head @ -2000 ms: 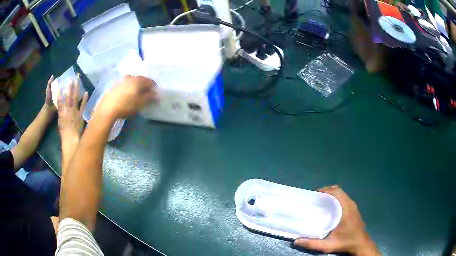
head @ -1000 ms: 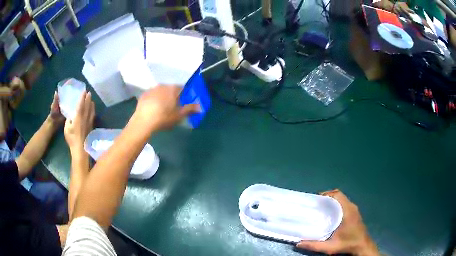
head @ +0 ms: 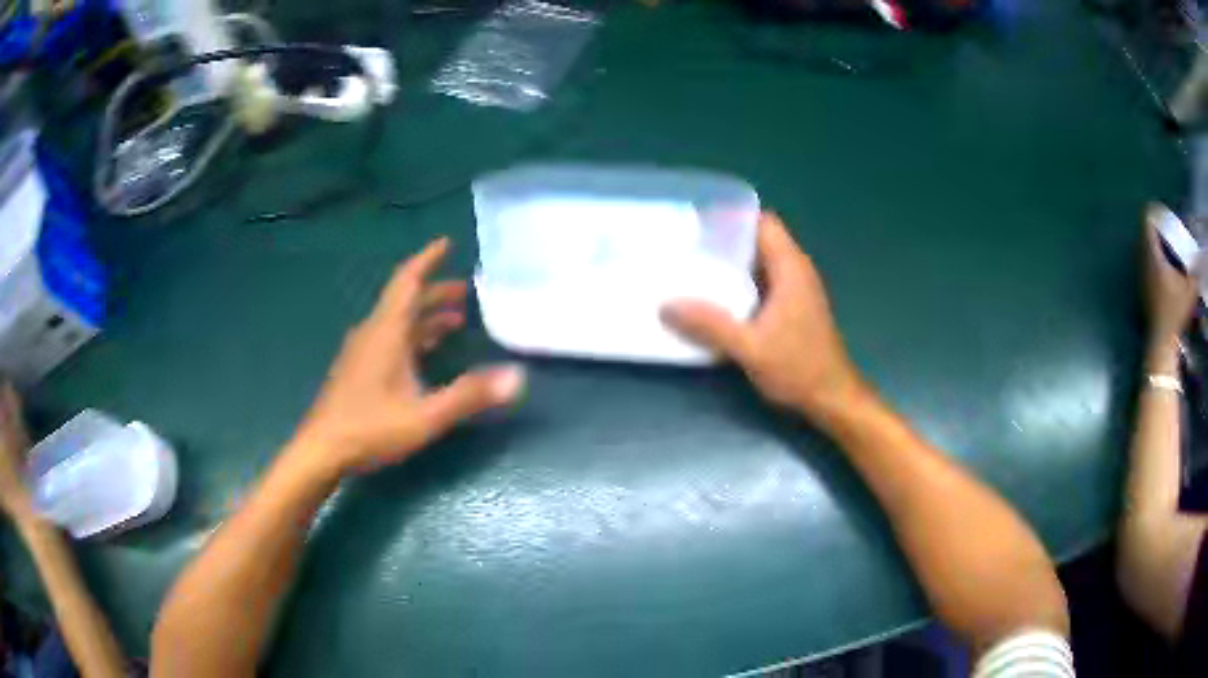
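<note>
A translucent oblong tub (head: 616, 258) with rounded ends is in front of me, blurred, its lower part opaque white. My right hand (head: 782, 318) grips it at its right end, the thumb across the near side. My left hand (head: 411, 364) is just left of the tub, fingers apart and empty, not touching it. What is inside the tub cannot be made out.
The bench (head: 954, 265) is glossy dark green. Another translucent tub (head: 103, 474) lies at the left beside a neighbour's hand (head: 13, 457). A white and blue box (head: 47, 272), cables and a clear plastic bag (head: 517, 53) are farther off. Another person's arm (head: 1159, 397) is at the right.
The view has swung right. The tub in my right hand is now centred and turned, showing its side. My left hand has come from the box at the left to near the tub.
</note>
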